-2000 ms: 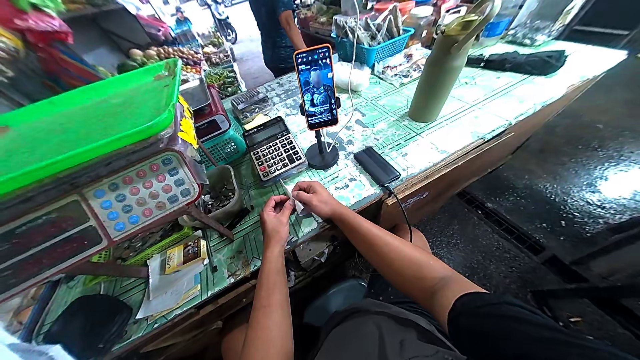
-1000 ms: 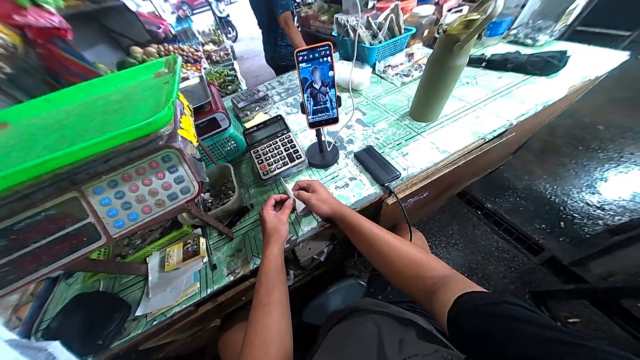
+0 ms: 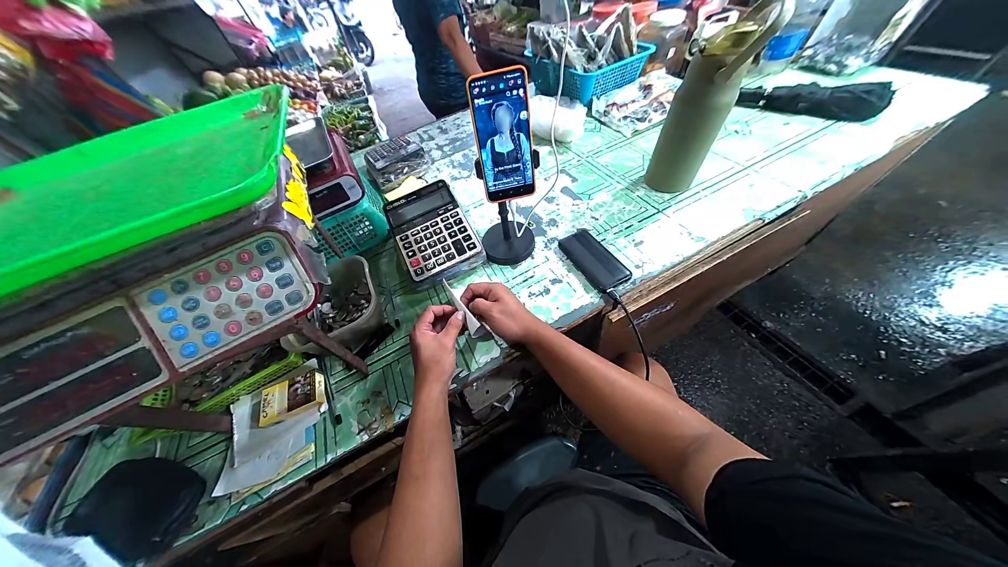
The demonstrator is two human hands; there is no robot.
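A small piece of white paper [image 3: 466, 312] is between my two hands at the counter's near edge. My right hand [image 3: 498, 312] pinches it between thumb and fingers. My left hand [image 3: 437, 339] is close beside it with thumb and fingertips together; whether it also grips the paper is hard to tell. Just beyond my hands lies a desktop calculator [image 3: 433, 232]. Right of that, a smartphone in an orange case [image 3: 504, 134] stands upright on a round-based holder [image 3: 509, 242], its screen lit. A black power bank [image 3: 595, 260] with a cable lies to the right of my hands.
A digital scale [image 3: 224, 295] with a green tray [image 3: 150, 189] stands at left, near a container of coins [image 3: 346, 303] and papers [image 3: 272, 429]. An olive bottle [image 3: 693, 118], a folded black umbrella [image 3: 819, 101] and a blue basket [image 3: 592, 79] are farther back. A person [image 3: 433, 55] stands beyond the counter.
The picture on the phone screen has changed. Both hands stay in nearly the same place, around the white paper.
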